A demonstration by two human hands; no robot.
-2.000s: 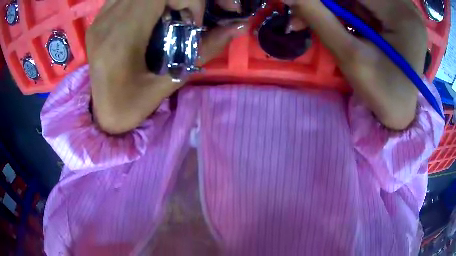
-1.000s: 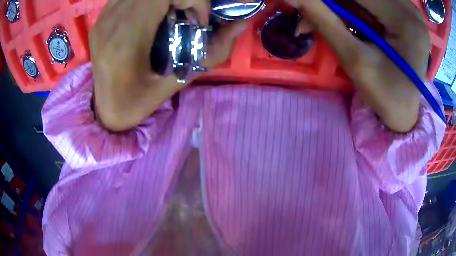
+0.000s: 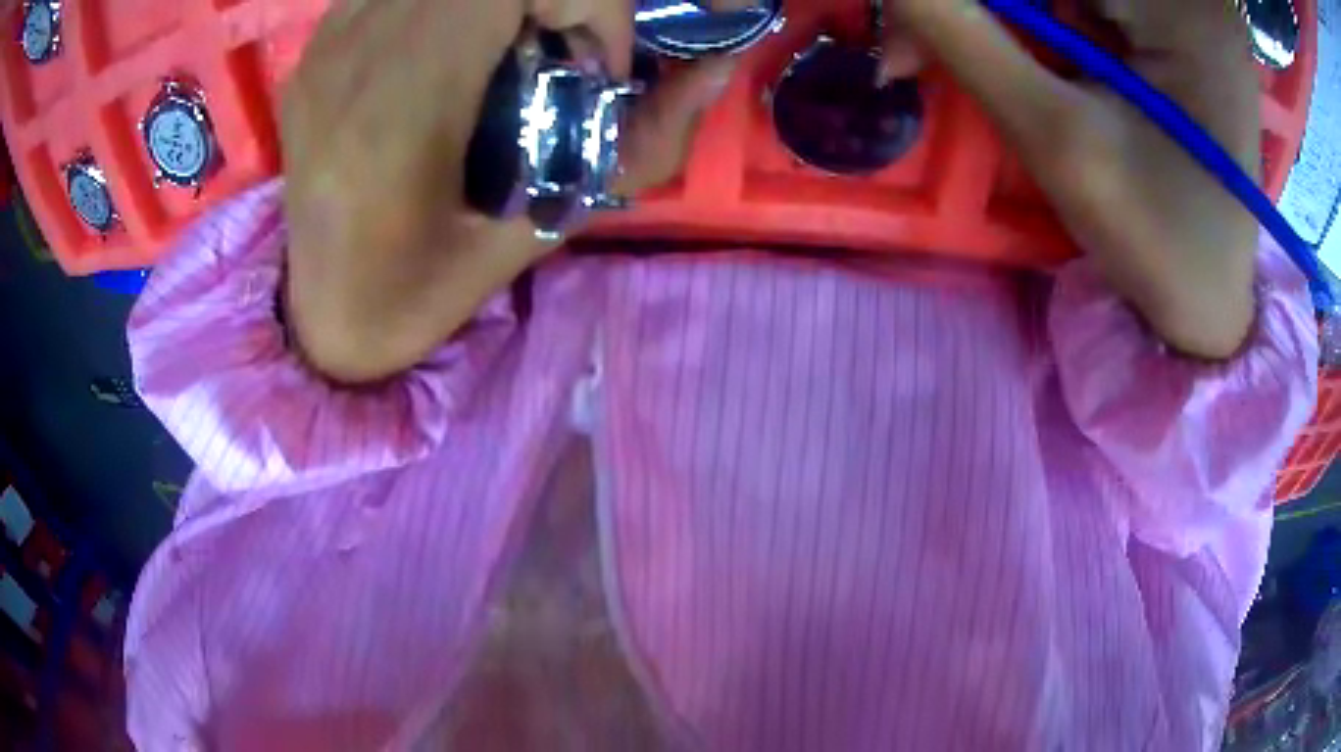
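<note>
My left hand (image 3: 588,59) is at the top left of centre, partly cut off by the upper edge. It holds several stacked watch heads (image 3: 566,140), their shiny metal sides facing me. Another watch head (image 3: 709,25) with a bright reflection shows at its fingers, at the top edge. My right hand (image 3: 941,37) is at the top right, cut off by the edge; its fingertips are near a dark-faced watch head (image 3: 846,106) in a tray pocket. A long blue tool or cord (image 3: 1140,96) runs from my right hand along the forearm. Whether my right hand grips it is hidden.
The orange-red compartment tray (image 3: 824,221) lies across the top, close to my body. Watch heads with pale backs (image 3: 180,140) sit in its left pockets. Another glossy watch head (image 3: 1271,30) is at the far right. Papers (image 3: 1316,191) and another orange tray (image 3: 1306,434) are at the right edge.
My left hand and its stack have shifted slightly right. The reflecting watch head has come into clearer view since the earliest frame. My right forearm and the blue item have moved slightly right.
</note>
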